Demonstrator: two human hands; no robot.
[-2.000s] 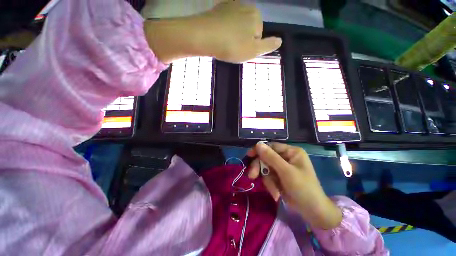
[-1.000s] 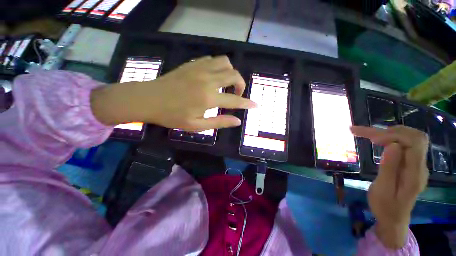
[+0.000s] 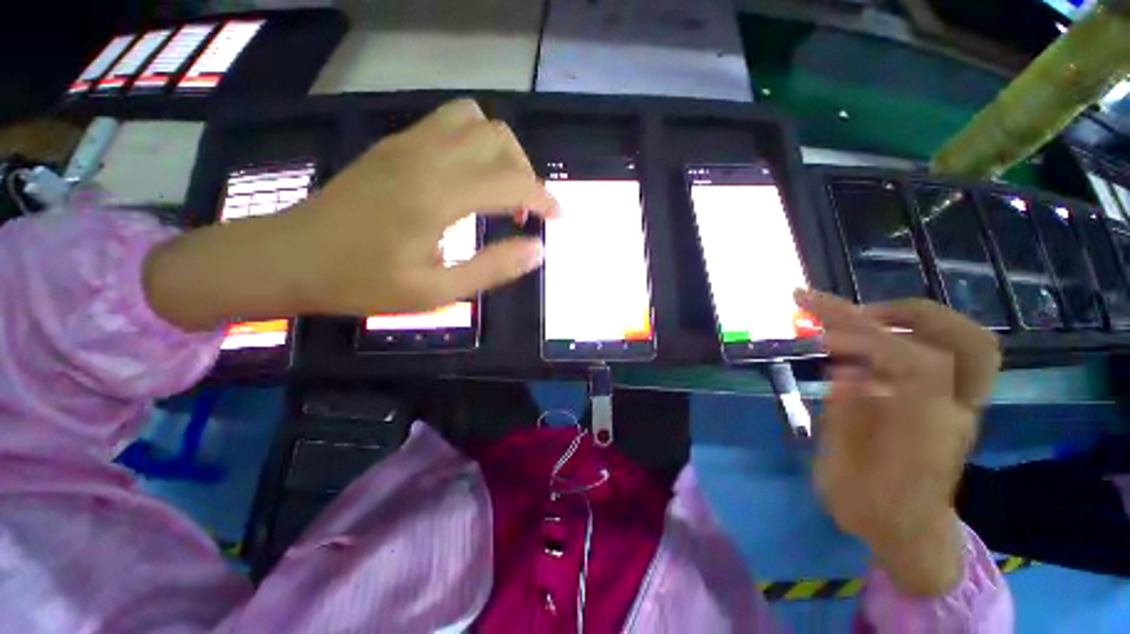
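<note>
Four lit phones sit in slots of a black tray (image 3: 669, 248). My left hand (image 3: 421, 223) is empty, over the second phone (image 3: 415, 325), its fingertips at the left edge of the third phone (image 3: 597, 266). My right hand (image 3: 905, 409) is empty and slightly blurred, a fingertip at the lower right of the rightmost phone (image 3: 750, 254), near a red block. The third phone shows an orange block. A USB stick (image 3: 601, 419) stands out of the third phone's bottom edge, another USB stick (image 3: 791, 403) out of the rightmost phone's. The leftmost phone (image 3: 263, 198) shows a list.
Dark phones (image 3: 886, 248) lie in the neighbouring tray at right. A yellow-green roll (image 3: 1029, 105) is beyond them. Lit phones (image 3: 223, 52) stand in a tray at upper left. A white power strip (image 3: 89, 151) is at left. Pale boards (image 3: 428, 47) lie behind the tray. A white cord (image 3: 582, 533) hangs down my front.
My right hand has let go of the USB stick at the third phone and moved right to the rightmost phone. My left hand has come down and left. Both phones' screens have changed from lists.
</note>
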